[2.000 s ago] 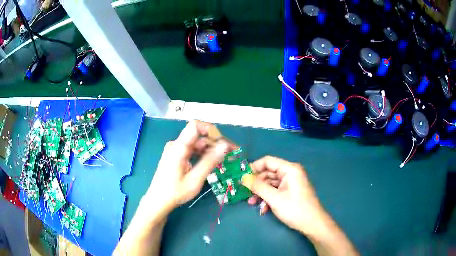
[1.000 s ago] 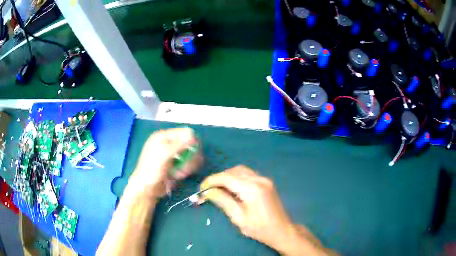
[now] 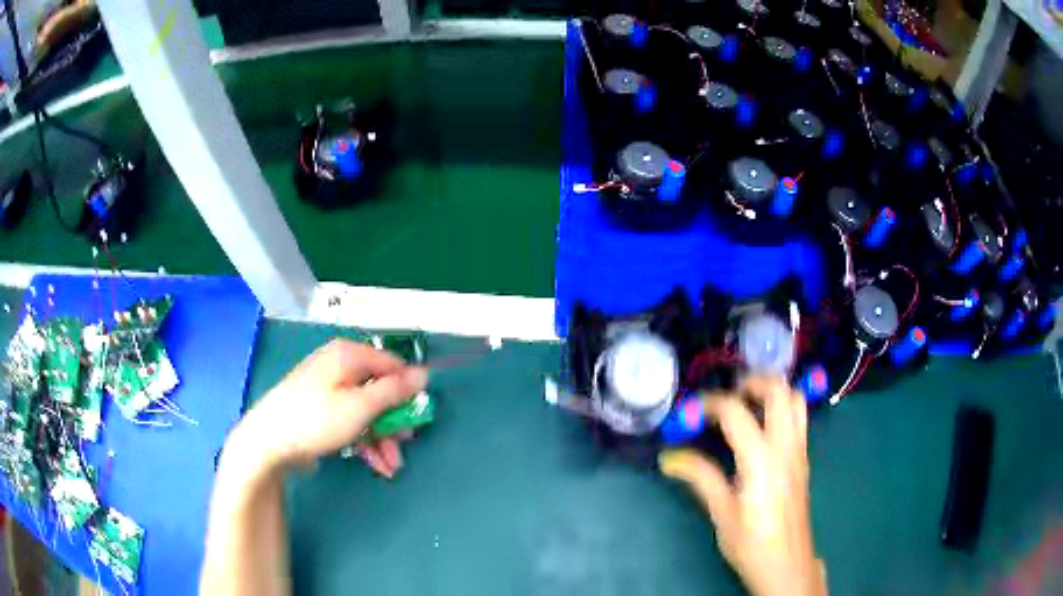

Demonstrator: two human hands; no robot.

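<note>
My left hand (image 3: pixel 326 408) holds a green circuit board (image 3: pixel 408 416) above the mat, with a thin red lead ending in a white plug sticking out to the right. My right hand (image 3: pixel 758 483) is on two black speaker housings at the front of the right blue sheet (image 3: pixel 699 250). Its fingers reach over the front edge of the right housing (image 3: pixel 764 340), and its thumb is by the blue cylinder of the left housing (image 3: pixel 639 370). Both housings are blurred, and the fingers' exact hold is hidden.
Green boards lie heaped on the left blue sheet (image 3: pixel 216 384). More speaker units (image 3: pixel 752 181) stand in rows behind my right hand. A white rail (image 3: pixel 431 312) and slanted post (image 3: pixel 210 151) stand behind the mat. Another unit (image 3: pixel 338 157) sits beyond. A black bar (image 3: pixel 968 477) lies far right.
My right hand has left the board's wires and moved right to the speaker units. Two front housings have shifted towards me, away from their rows. My left hand still holds the board. The view has shifted right.
</note>
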